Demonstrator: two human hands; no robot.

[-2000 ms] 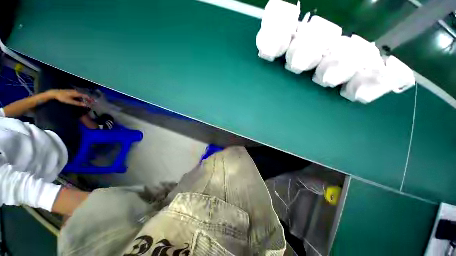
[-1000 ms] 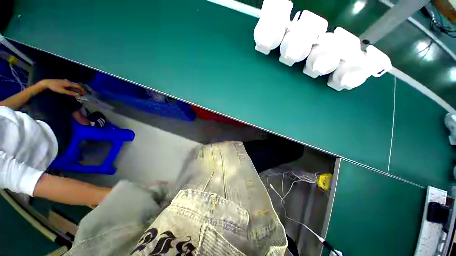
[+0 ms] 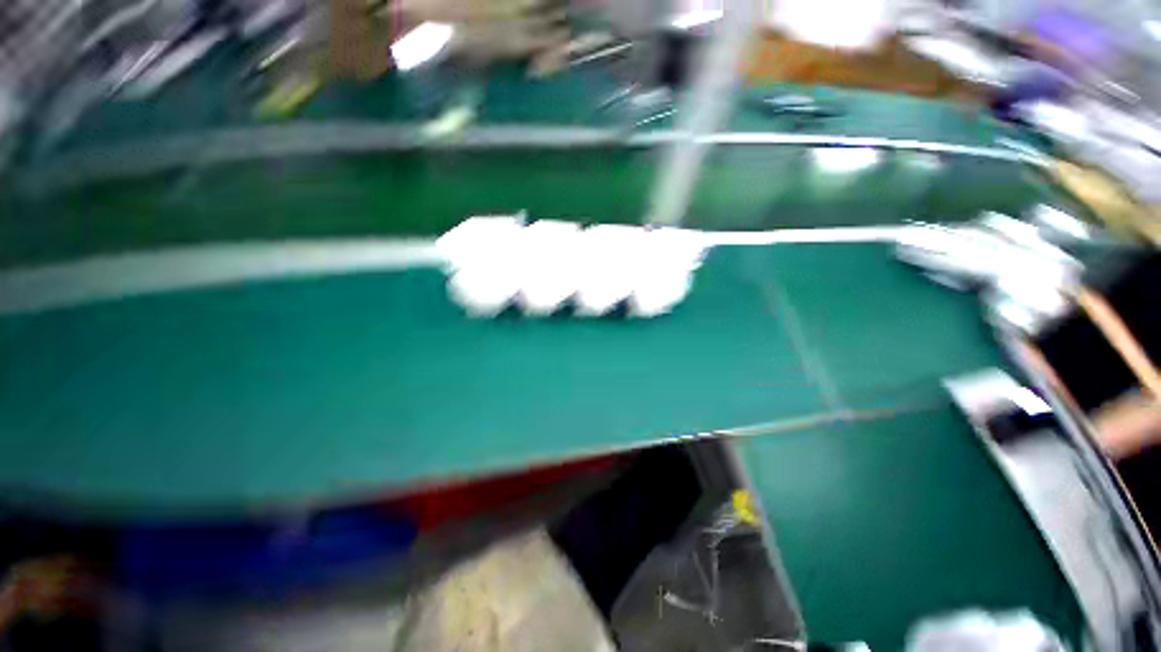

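Observation:
Several white security cameras [image 3: 573, 268] stand close together in a row on the green bench [image 3: 318, 382], along its far white edge. The frame is strongly blurred, so their details do not show. Another white object [image 3: 980, 632] is cut off by the bottom edge at the lower right; I cannot tell what it is. Neither my left hand nor my right hand can be made out.
A white keyboard [image 3: 1063, 516] with a dark slab lies at the right. More white objects [image 3: 999, 261] stand at the far right, near a person's arm [image 3: 1131, 424]. Blue and red crates [image 3: 509, 494] and thin leads with a yellow piece [image 3: 744, 507] are below the bench edge.
The view has swung up and to the right and blurred. The camera row appears lower and further left. The seated person at the left is mostly out of view; white objects now show at the right.

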